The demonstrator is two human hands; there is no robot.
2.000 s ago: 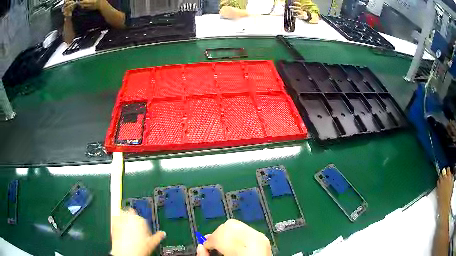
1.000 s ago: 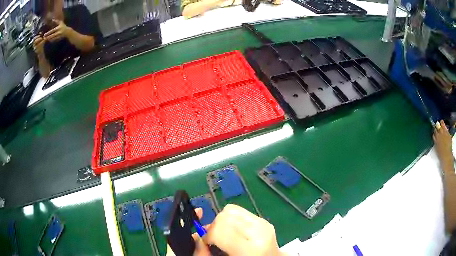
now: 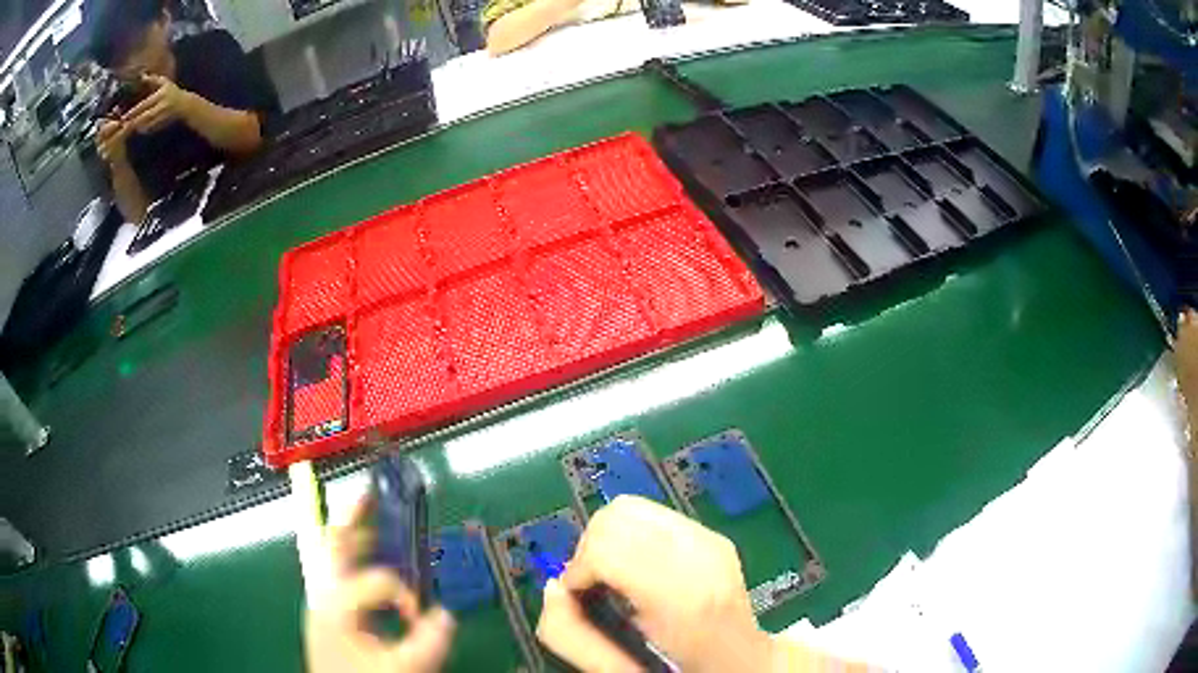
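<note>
Several grey phone middle frames with blue patches lie on the green belt; one frame (image 3: 798, 547) is the rightmost. My left hand (image 3: 361, 598), blurred, holds a dark middle frame (image 3: 398, 515) raised and turned nearly edge-on, below the red tray's near left corner. My right hand (image 3: 657, 579) holds a dark marker pen (image 3: 615, 615) with a bright blue tip, over the frames to the right of my left hand. The hand covers parts of the frames beneath it. Whether the pen touches a frame, I cannot tell.
A red tray (image 3: 526, 367) holds one dark frame in its near left pocket. A black tray (image 3: 861, 197) adjoins it on the right. A spare blue pen (image 3: 966, 652) lies on the white covering (image 3: 1051, 565). A person (image 3: 197, 105) sits opposite at far left. A yellow strip runs toward me.
The raised frame has moved left, away from the pen, with my left hand. My right hand has moved slightly right. The rightmost frame now sits closer to its neighbour.
</note>
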